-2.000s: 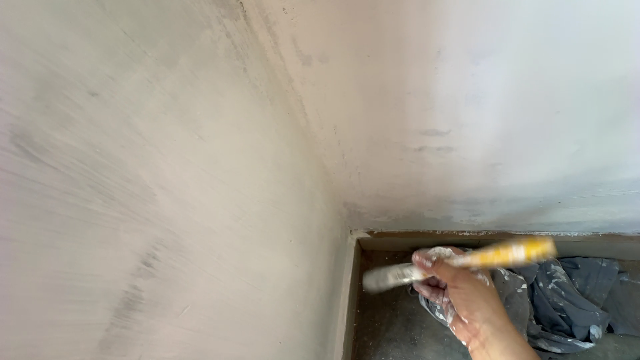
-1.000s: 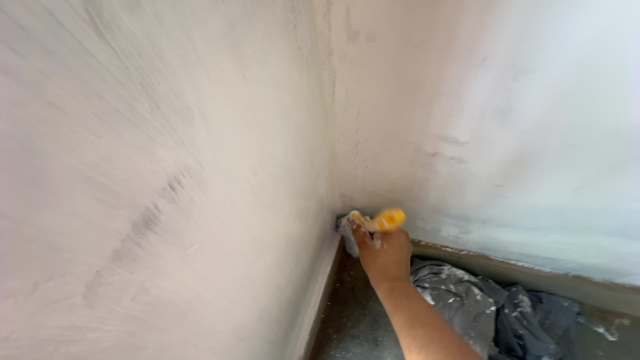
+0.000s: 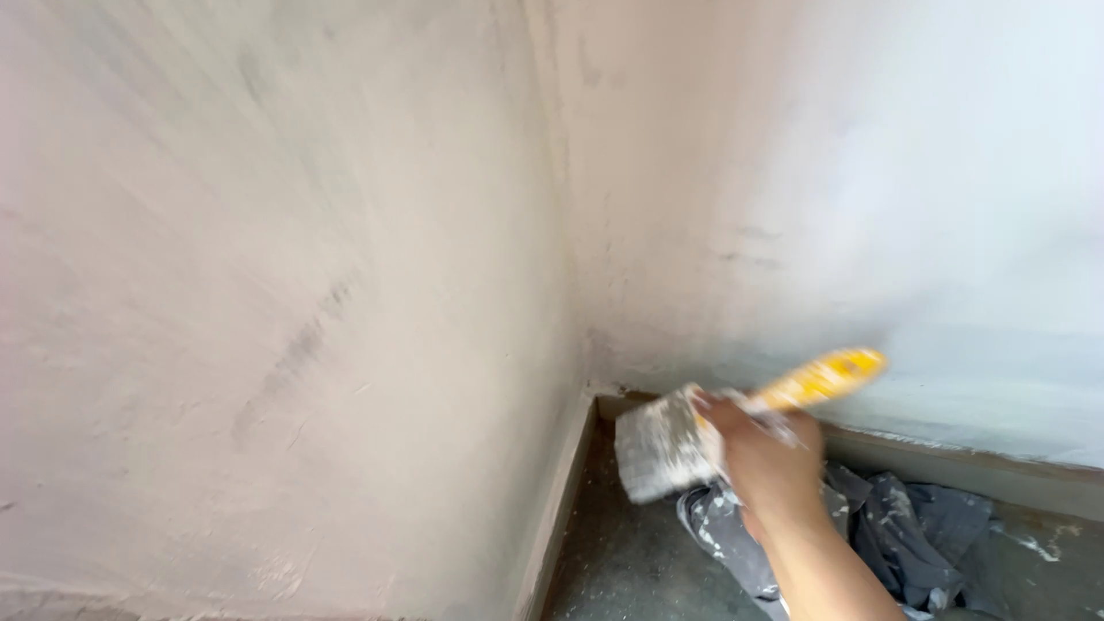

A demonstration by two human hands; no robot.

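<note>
My right hand (image 3: 768,448) grips a wide paintbrush by the base of its handle. The yellow handle (image 3: 828,378) points up and right, and the paint-coated bristles (image 3: 651,453) point down and left, blurred by motion. The brush is in front of the low corner where the left wall (image 3: 345,345) meets the right wall (image 3: 690,216). Both walls bear patchy, pale paint or plaster. Whether the bristles touch anything cannot be told. My left hand is not in view.
A crumpled grey cloth (image 3: 906,535) with white paint splashes lies on the dark speckled floor (image 3: 630,552) beneath my forearm. A narrow skirting (image 3: 561,509) runs along the left wall, and another (image 3: 966,470) along the right wall.
My right hand first moved left with the brush, into the corner at the skirting. Now it has drawn back to the right, and the brush's broad face shows.
</note>
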